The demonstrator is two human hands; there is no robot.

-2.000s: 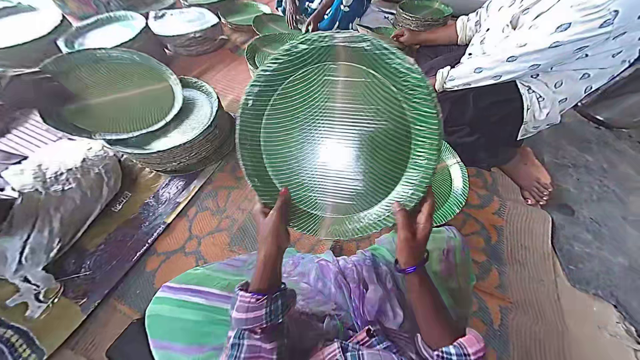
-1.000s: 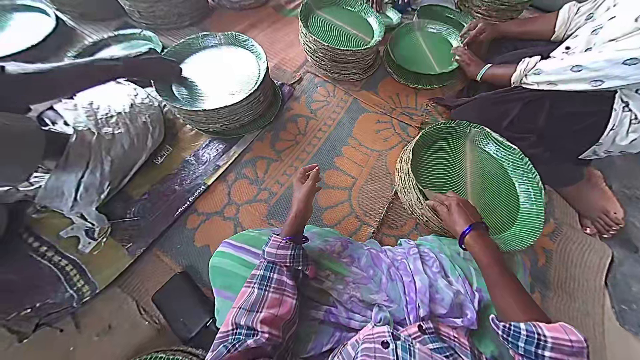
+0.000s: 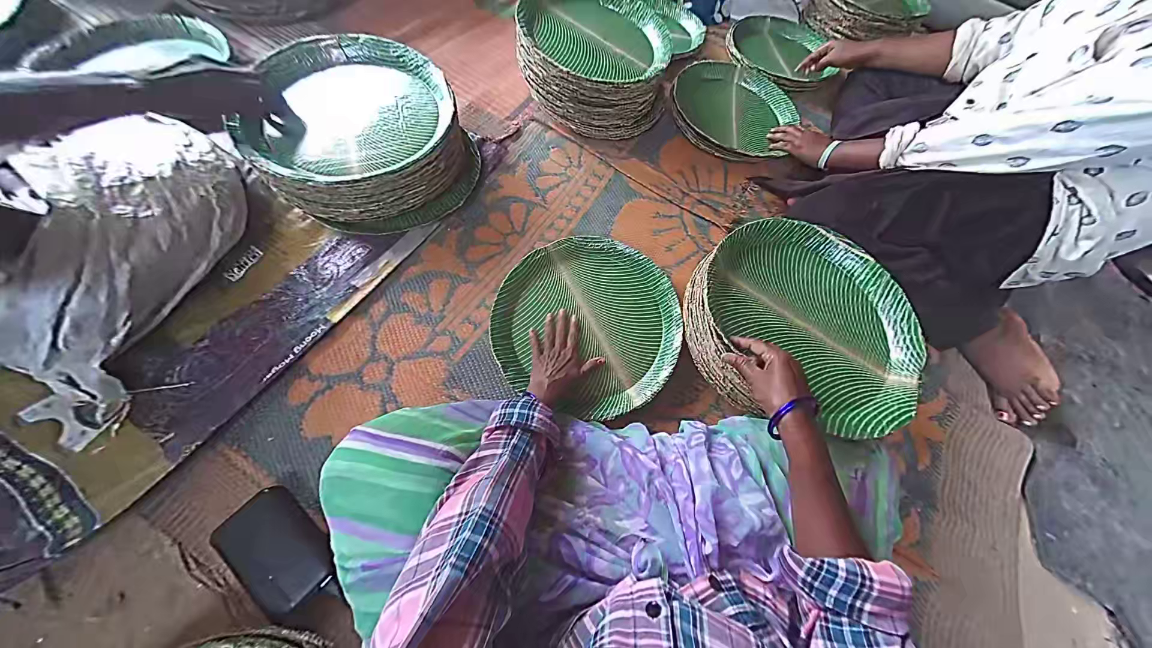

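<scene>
A round green leaf-patterned plate (image 3: 621, 306) lies on the patterned mat in front of my lap. My left hand (image 3: 560, 358) rests on it, palm down with fingers spread. Just to the right stands a stack of the same plates (image 3: 814, 324), its top plate tilted over to the right. At the stack's left edge is my right hand (image 3: 769, 373), fingers bent against the rim; whether it grips a plate is hard to tell.
Taller plate stacks stand at the upper left (image 3: 360, 135) and top middle (image 3: 594, 63). A person at the right has both hands on low plate stacks (image 3: 733, 108). Another person's arm reaches over the left stack. A dark flat object (image 3: 274, 549) lies left of my lap.
Two seconds ago both my hands held up a plate. A second ago my left hand was raised over the mat; now it lies on a plate there. My right hand stays at the stack.
</scene>
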